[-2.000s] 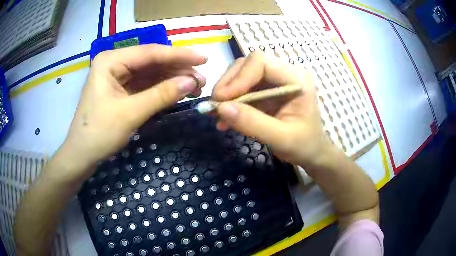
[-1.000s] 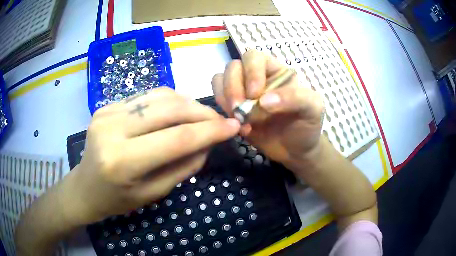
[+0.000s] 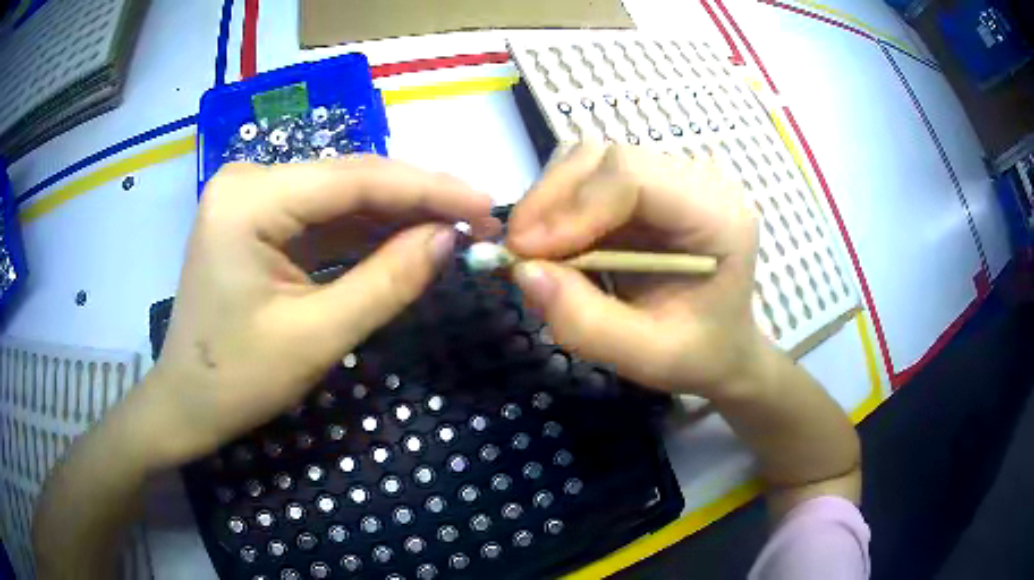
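Note:
My right hand [image 3: 646,266] grips a thin tan stick tool [image 3: 652,262] between thumb and fingers, its whitish tip [image 3: 485,256] pointing left. My left hand [image 3: 295,283] pinches a small round metal part [image 3: 463,230] between thumb and forefinger, just left of the tip; the fingers hide most of the part. Both hands are over the upper part of a black parts tray [image 3: 669,482], which has rows of silver-centred parts in round pockets.
A blue bin [image 3: 215,125] of shiny metal fittings stands behind my left hand. A cream slotted board [image 3: 794,227] with some dark rings lies right of the tray. Stacked boards [image 3: 68,68] lie upper left, another slotted board [image 3: 57,397] lower left, cardboard [image 3: 465,17] at the back.
My hands were together at the stick's tip a second ago; they are now slightly apart. My left hand has opened from its back-up pose and moved left, and the stick has swung to nearly level.

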